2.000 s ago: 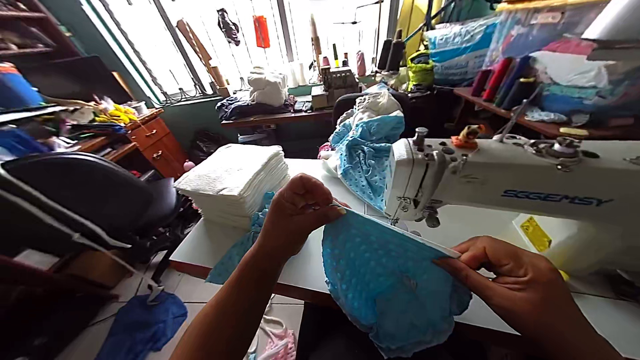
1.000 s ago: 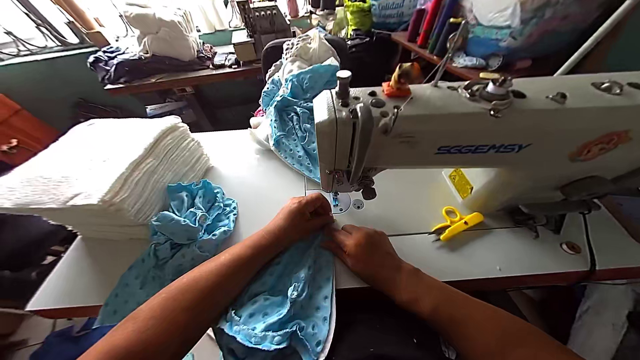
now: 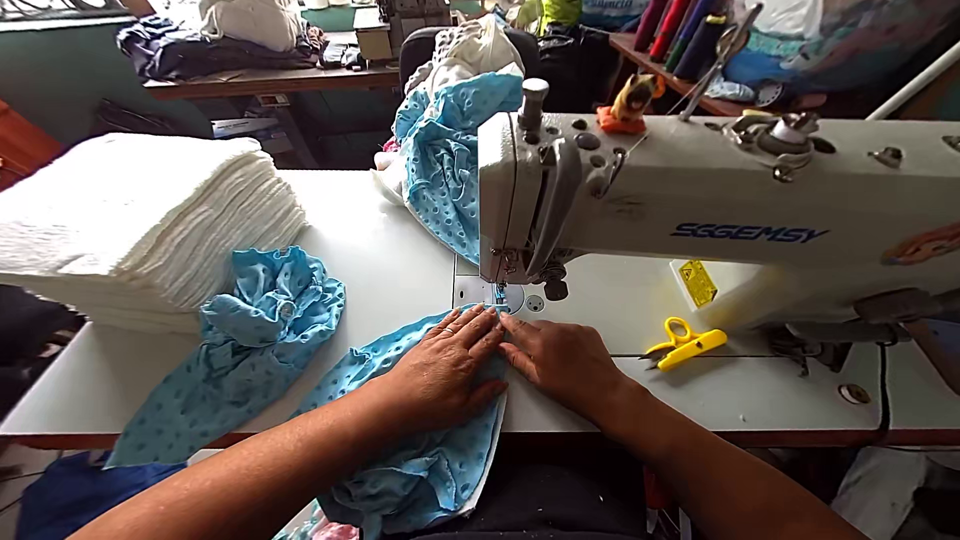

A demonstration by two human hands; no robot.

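A blue dotted fabric piece with a white backing lies on the table and hangs over its front edge. Its far edge is at the presser foot of a white industrial sewing machine. My left hand rests flat on the fabric, fingers together. Beside it, my right hand has its fingertips on the fabric's right edge near the foot; whether it pinches the cloth is hidden. Another blue dotted piece lies crumpled at left. More blue dotted fabric is heaped behind the machine head.
A tall stack of folded white cloths stands on the left of the white table. Yellow thread snips lie right of my right hand. A small figurine sits on the machine. Thread cones stand on a shelf behind.
Two seconds ago both hands held the fabric raised before the machine; now it lies at the presser foot. Since one second ago my left hand has flattened onto it. The view has shifted.
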